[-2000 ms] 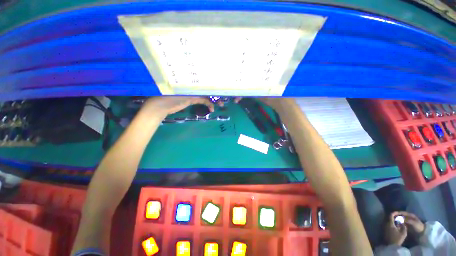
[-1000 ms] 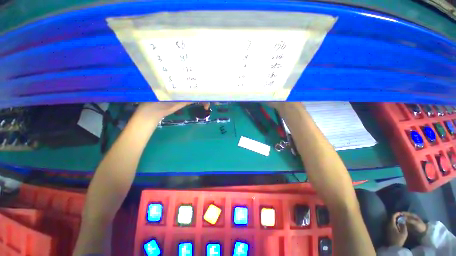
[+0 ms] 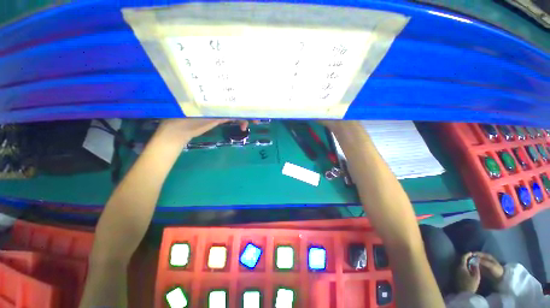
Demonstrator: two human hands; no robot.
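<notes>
My left hand (image 3: 194, 126) reaches over the green bench to a row of dark round and metallic pieces (image 3: 239, 136). Its upper part is cut off by the blue shelf, and what it holds cannot be told. My right hand (image 3: 341, 124) is mostly hidden behind the shelf edge; its fingers do not show. A red-orange compartment tray (image 3: 268, 233) lies below the bench edge, with square smartwatches glowing white, yellow and blue (image 3: 250, 255). Unlit smartwatches (image 3: 357, 256) sit at its right side.
A blue shelf beam (image 3: 72, 66) with a taped notice (image 3: 259, 66) crosses the top. White papers (image 3: 401, 150), red-handled pliers (image 3: 322, 147) and a white label (image 3: 301, 174) lie on the bench. Round watches fill a tray (image 3: 482, 192) at right. Another person's hands (image 3: 479, 272) show lower right. Empty trays (image 3: 51, 252) stand left.
Since two seconds ago my right fingers have gone out of sight behind the shelf. The watch screens have changed colour. The view has shifted slightly.
</notes>
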